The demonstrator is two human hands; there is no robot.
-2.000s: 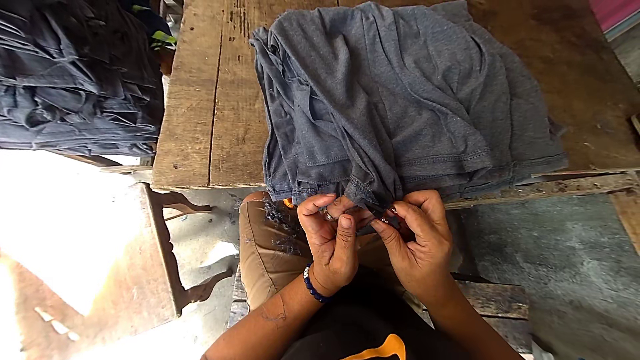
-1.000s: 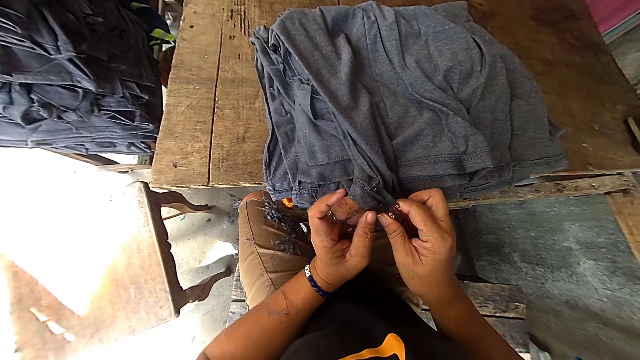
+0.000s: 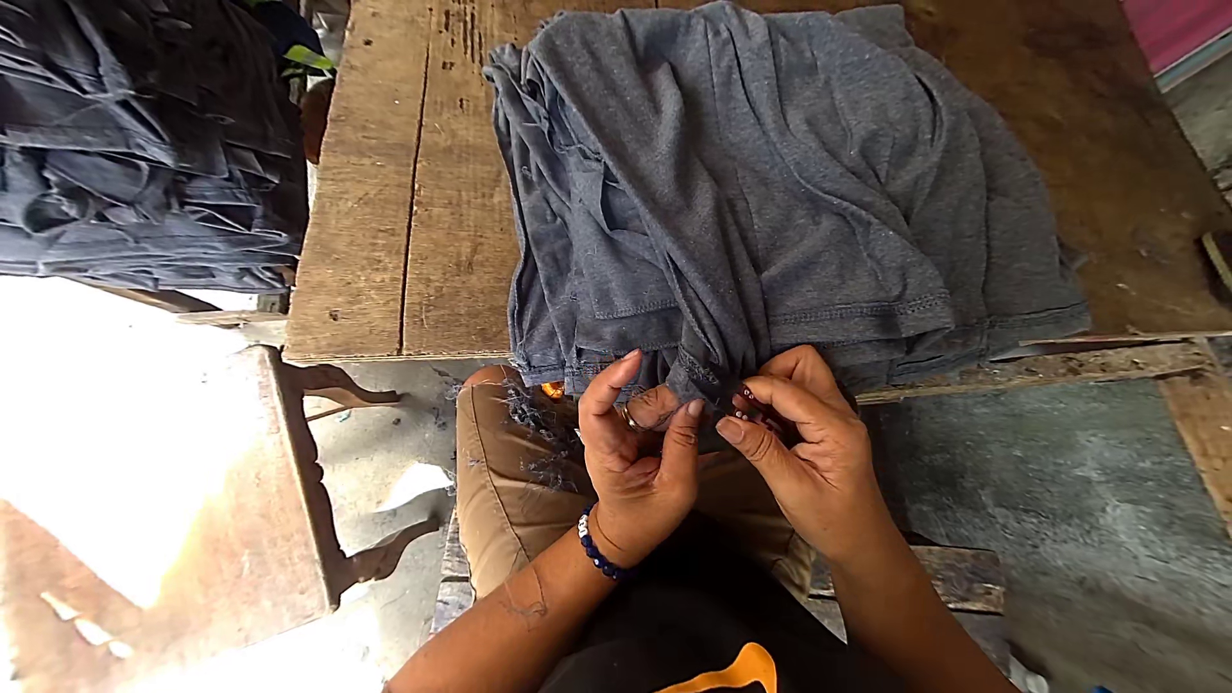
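Observation:
A pile of grey knit fabric garments (image 3: 818, 192) lies on the wooden table, its hemmed edges hanging over the near side. My left hand (image 3: 640, 452) pinches the stitched hem of one garment between thumb and fingers; a ring and a dark beaded bracelet (image 3: 599, 551) are on that hand and wrist. Close beside it, my right hand (image 3: 808, 452) has its thumb and fingers at the same hem, with a small dark reddish tool with ring-like details (image 3: 751, 409) mostly hidden in its fingers. Loose thread clippings (image 3: 544, 433) lie on the tan trousers at my left thigh.
The wooden table (image 3: 371, 192) spans the top. A stack of dark folded garments (image 3: 144, 164) stands at the far left. Below it is a sunlit wooden bench (image 3: 260, 520) with curved legs. Under me is a plank seat (image 3: 958, 577). Concrete floor (image 3: 1049, 472) shows at the right.
My left thumb and fingers have shifted slightly at the hem, the index finger now raised and spread from the thumb. The garment pile has stayed in place.

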